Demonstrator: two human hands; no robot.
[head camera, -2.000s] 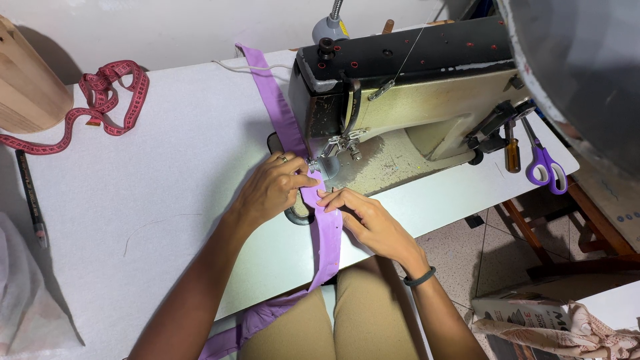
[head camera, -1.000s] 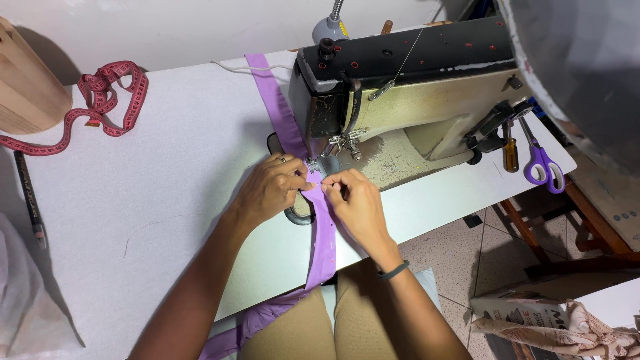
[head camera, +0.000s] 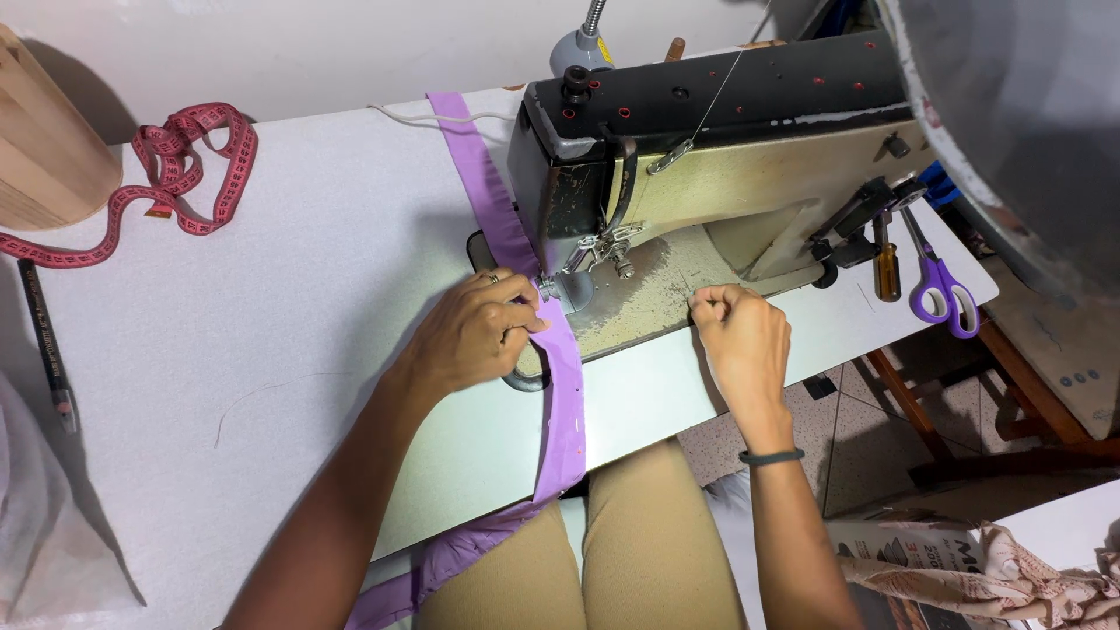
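A long purple fabric strip (head camera: 564, 394) runs from the back of the white table, past the presser foot (head camera: 549, 289) of the sewing machine (head camera: 682, 166), and down over the front edge onto the lap. My left hand (head camera: 481, 328) pinches the strip just left of and in front of the foot. Several pins or marks show on the strip nearer the table edge. Away from the fabric, my right hand (head camera: 744, 337) is over the front right of the machine bed, thumb and fingertips closed together; whether something tiny is between them cannot be told.
A red measuring tape (head camera: 236, 175) lies at the back left beside a wooden object (head camera: 52, 140). A dark pencil (head camera: 44, 332) is at the left edge. Purple-handled scissors (head camera: 945, 297) and a yellow-handled screwdriver (head camera: 886, 271) are at the right. A grey rounded object (head camera: 1024, 131) overhangs the upper right.
My right hand has moved off the strip to the right, over the machine bed. My left hand stays on the strip near the presser foot.
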